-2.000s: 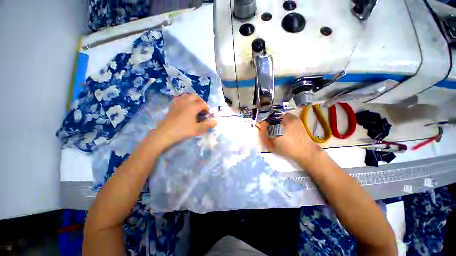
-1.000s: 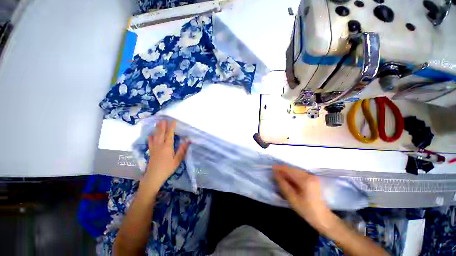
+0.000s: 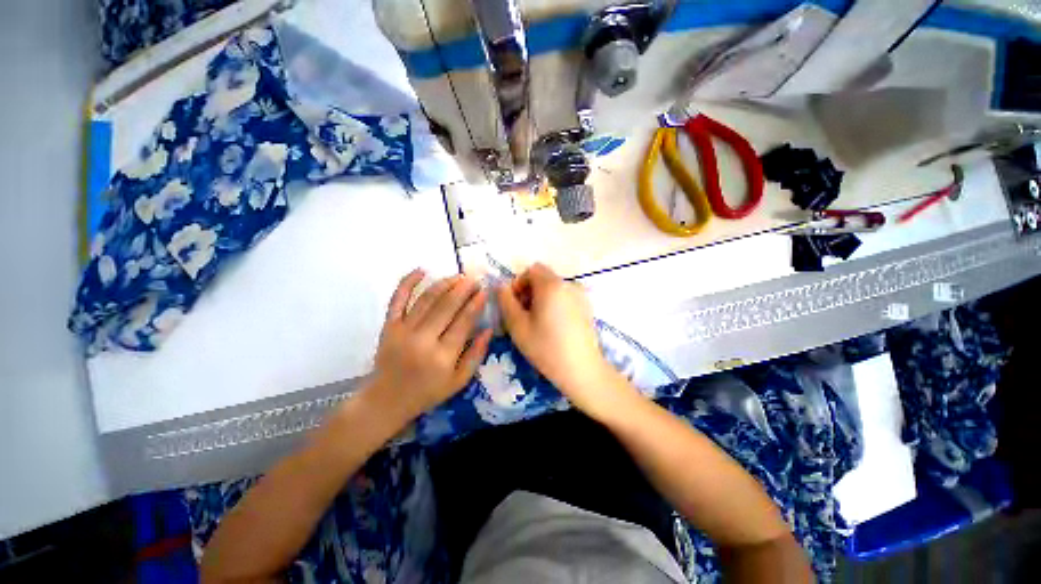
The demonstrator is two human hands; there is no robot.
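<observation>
A blue floral fabric piece (image 3: 502,386) lies at the table's front edge under my hands, with a narrow pale edge pointing up toward the needle area. My left hand (image 3: 436,333) rests on its left part, fingers together and pressing it down. My right hand (image 3: 550,325) pinches the fabric's upper edge between thumb and fingertips, close beside the left fingertips. The sewing machine's presser foot area (image 3: 519,188) is lit, just above both hands; the fabric does not appear to be under it.
Another floral piece (image 3: 217,194) lies at the left. Yellow and red scissors (image 3: 713,171), black scraps (image 3: 805,177), a red-handled tool (image 3: 850,219) and a thin red stick (image 3: 930,202) lie at the right. A grey ruler (image 3: 822,299) runs along the front edge; floral bundles hang below.
The fabric has left the needle area and now shows its blue side. My hands, spread apart one second ago, have come together on it. The camera view has shifted.
</observation>
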